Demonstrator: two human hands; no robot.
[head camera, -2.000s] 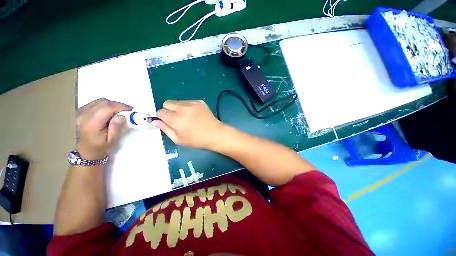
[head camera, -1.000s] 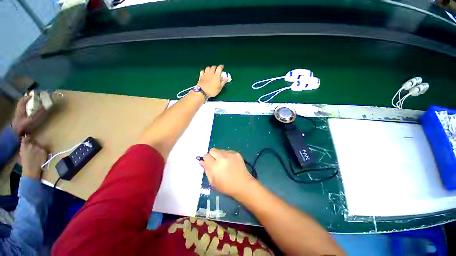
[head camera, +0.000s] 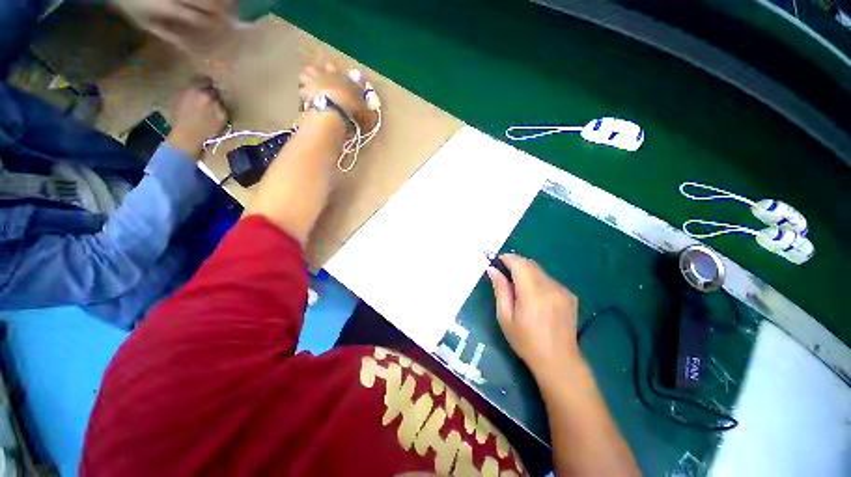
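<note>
My left hand (head camera: 331, 91) reaches over the brown board. White handheld units (head camera: 371, 97) with a looped wrist strap (head camera: 349, 154) touch its thumb side; blur hides whether the fingers grip them. My right hand (head camera: 539, 307) pinches a small dark plug (head camera: 499, 265) with a pale metal tip, over the edge between white sheet and green mat. A black cable (head camera: 642, 363) loops on the mat to the right of this hand.
Black multi-port box (head camera: 252, 160) with white cable sits partly behind my left forearm. A neighbour's blurred hand (head camera: 191, 20) and blue sleeve (head camera: 154, 200) are at left. Units (head camera: 613, 133) lie on the green belt. Black FAN box (head camera: 690, 345) and round metal-faced part (head camera: 702, 268) are right.
My left hand has left the unit on the belt and moved left to the brown board. My right hand still pinches the plug. The view has turned left.
</note>
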